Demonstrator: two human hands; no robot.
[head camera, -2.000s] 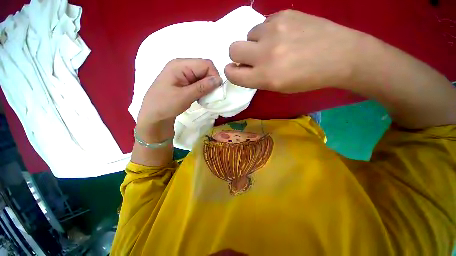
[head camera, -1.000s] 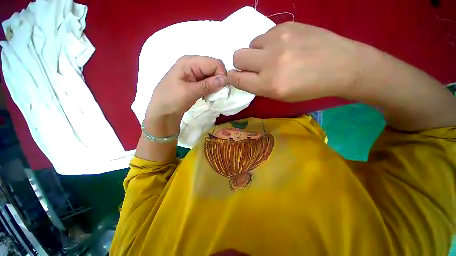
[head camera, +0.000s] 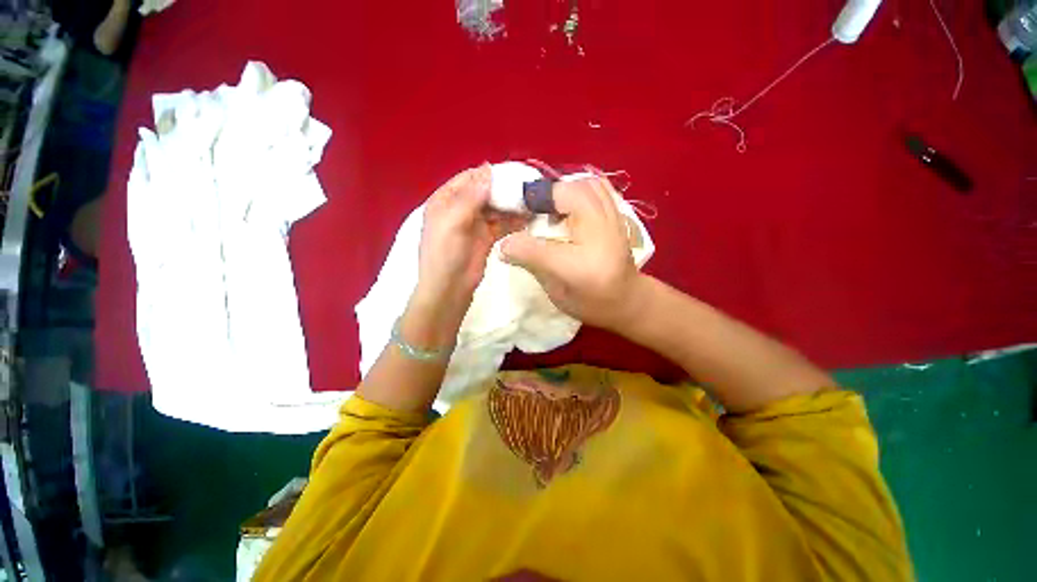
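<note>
A white garment (head camera: 398, 273) lies bunched on the red table under both hands. My left hand (head camera: 457, 233) grips a small folded part of it, with the fingertips at its upper edge. My right hand (head camera: 586, 244) is beside it over the cloth, fingers bent, with a dark band or patch (head camera: 539, 197) at a fingertip against the white piece. Whether the right fingertips pinch anything cannot be made out; no needle is visible. Thin pale thread (head camera: 643, 209) curls on the red just right of the garment.
A long white garment pile (head camera: 216, 262) lies at left on the red table (head camera: 773, 262). A white spool (head camera: 855, 19) with trailing thread and small black snips (head camera: 939, 163) are at upper right. A clear plastic bag (head camera: 480, 17) is at the far edge.
The view has tilted up and shows more of the far table. My right hand has turned, its forearm now coming from lower right, and the dark band shows. My left hand still grips the cloth.
</note>
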